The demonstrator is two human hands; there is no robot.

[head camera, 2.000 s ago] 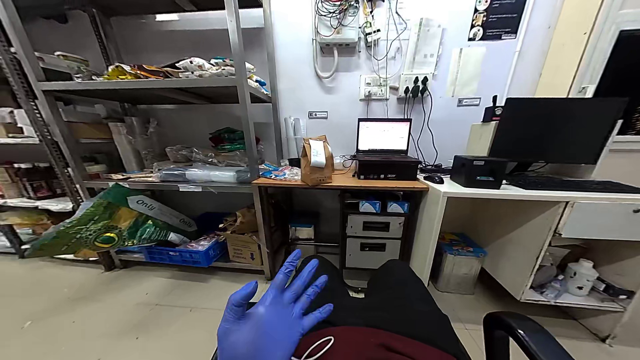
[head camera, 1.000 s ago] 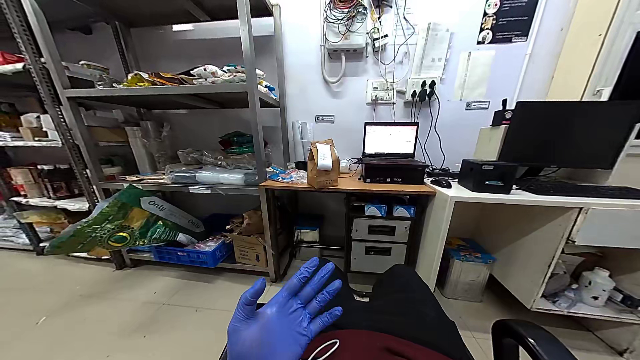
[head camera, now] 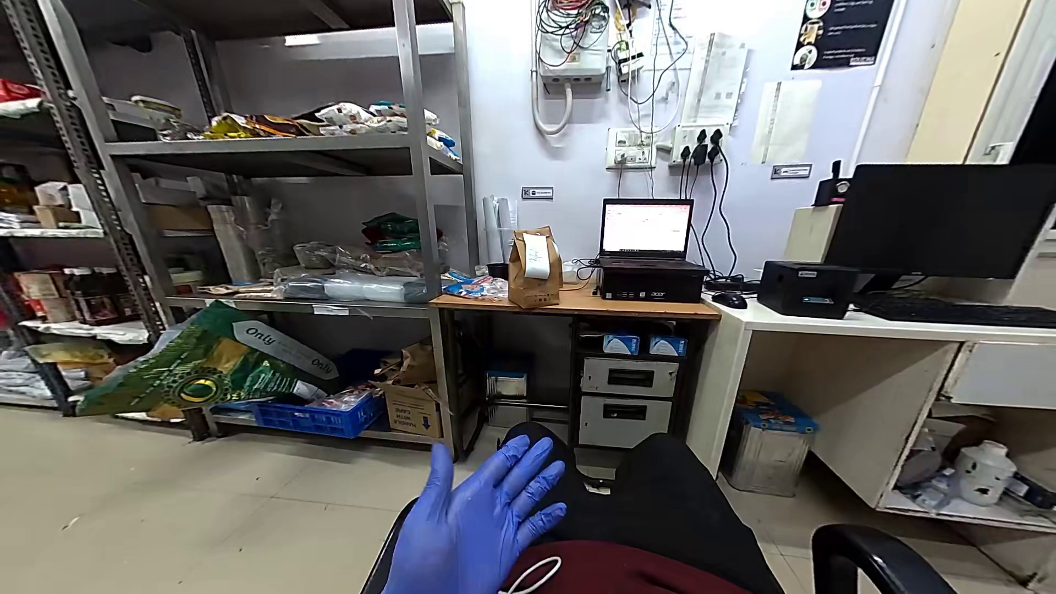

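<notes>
My left hand (head camera: 483, 520), in a blue glove, is held palm up over my lap at the lower middle, fingers apart and nothing in it. It is nearest to my dark trousers (head camera: 668, 511) and maroon top. My right hand is not in view. Beyond my knees, a brown paper bag (head camera: 535, 276) with a white slip stands upright on a wooden-topped desk (head camera: 577, 306). To its right an open laptop (head camera: 646, 231) rests on a black Acer box (head camera: 652, 283). A plastic packet (head camera: 478, 287) lies left of the bag.
Metal shelving (head camera: 272, 148) with packets and plastic rolls stands at left, a blue crate (head camera: 318, 419) and green sack (head camera: 223, 363) low on it. At right are a white desk (head camera: 874, 326), a monitor (head camera: 940, 219), a tin container (head camera: 767, 454) and a chair armrest (head camera: 866, 557).
My left hand stays palm up and empty, its fingers leaning a little more to the right than before. The view has shifted slightly.
</notes>
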